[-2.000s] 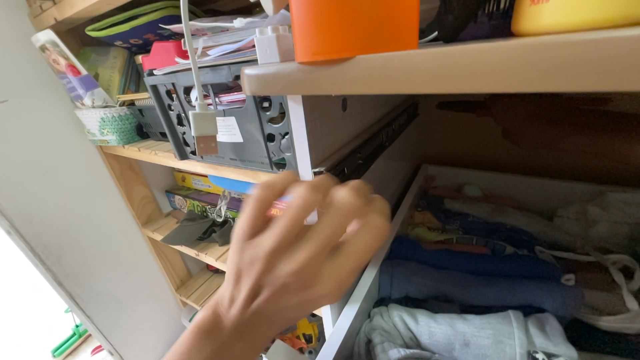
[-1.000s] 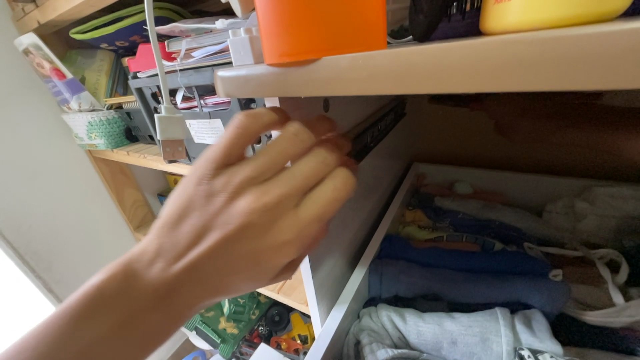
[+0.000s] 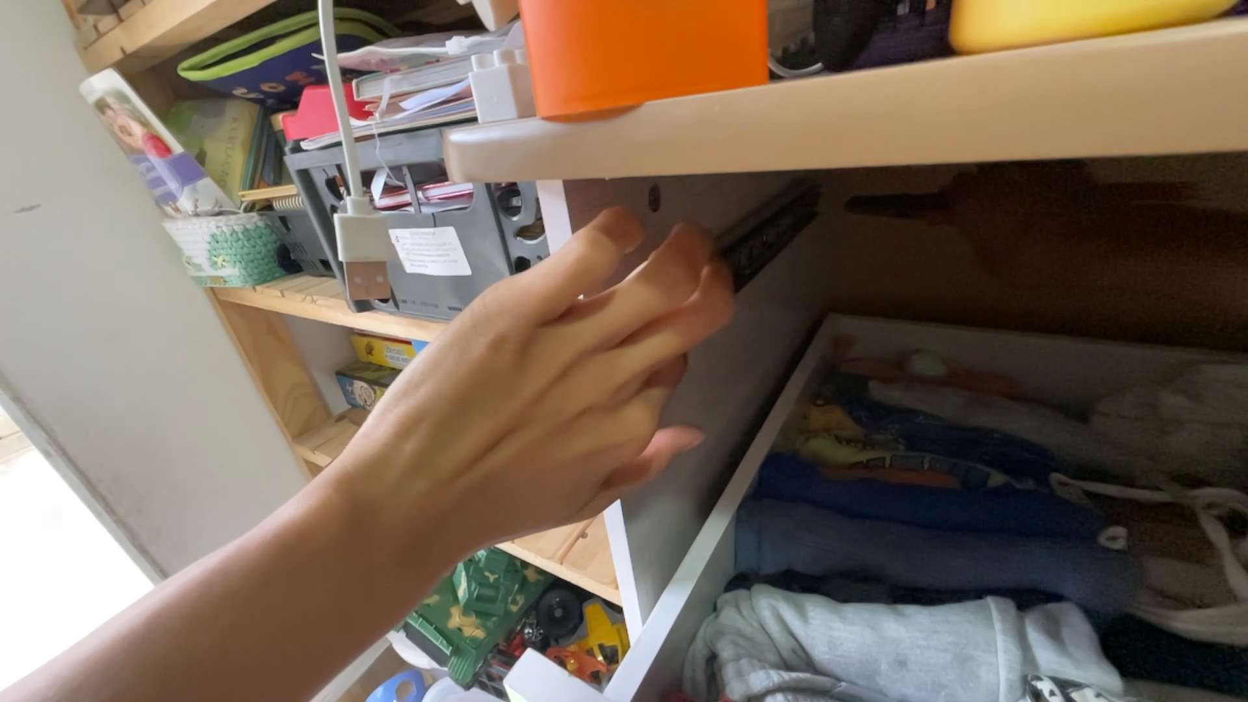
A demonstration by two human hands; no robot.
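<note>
My left hand [image 3: 546,390] reaches up from the lower left, back toward me, fingers bent and thumb apart. Nothing shows between thumb and fingers. Its fingertips overlap the near part of a black drawer slide [image 3: 770,234] on the cabinet's side panel [image 3: 717,390]; touch cannot be told. Below on the right stands a drawer [image 3: 726,502] of folded clothes, with a grey garment [image 3: 877,634] in front and blue ones [image 3: 916,546] behind. A dim, hand-like shape [image 3: 1063,224] with a dark pointed end lies in shadow under the top board; whether it is my right hand cannot be told.
The top board's edge [image 3: 838,122] runs above my hand, bearing an orange container [image 3: 643,54] and a yellow object [image 3: 1082,19]. A white cable with a USB plug [image 3: 366,244] hangs before a grey crate [image 3: 439,210]. Wooden shelves hold boxes and toys [image 3: 487,595].
My left hand has shifted from in front of the lower shelves up toward the drawer slide, over the side panel. The drawer looks unmoved.
</note>
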